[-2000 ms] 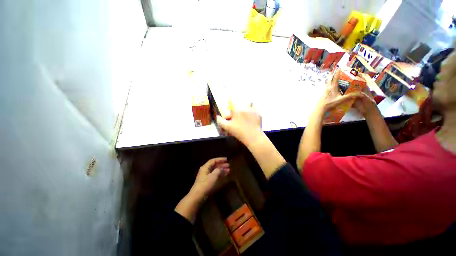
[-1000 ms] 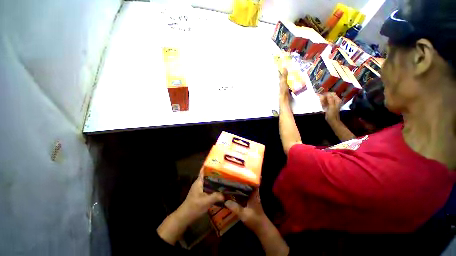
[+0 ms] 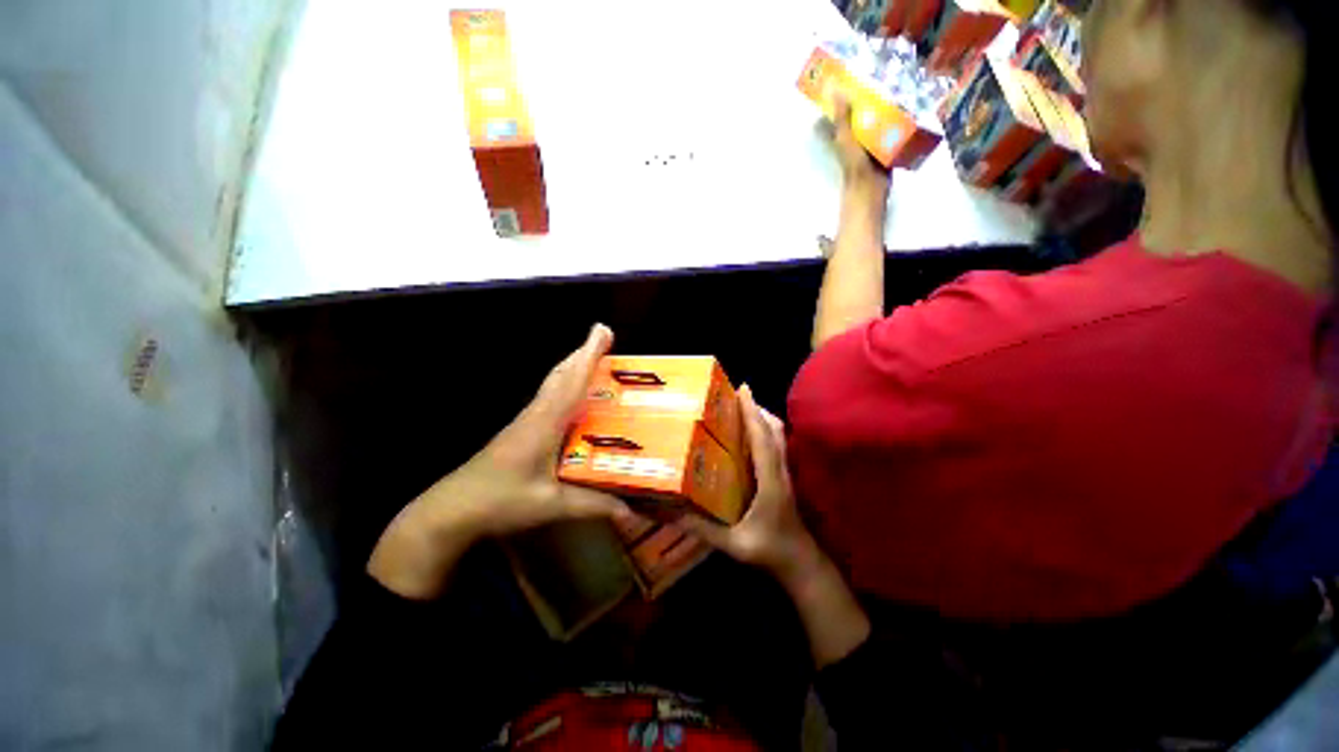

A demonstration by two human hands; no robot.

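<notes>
A pair of orange retail boxes is held side by side above my lap, dark slots on their top ends. My left hand grips the pair from the left. My right hand grips it from the right. Below, an open brown inner carton is partly hidden by the hands and the pair. Orange boxes sit in its right part, and its left part shows bare cardboard.
One orange box lies on the white table. A person in a red shirt works close at my right, a hand on another orange box. More boxes stand at the table's right. A pale wall is at left.
Both hands took hold of the pair, which has since turned and moved slightly left and up. The neighbour's orange box has shifted. The view has tilted further down.
</notes>
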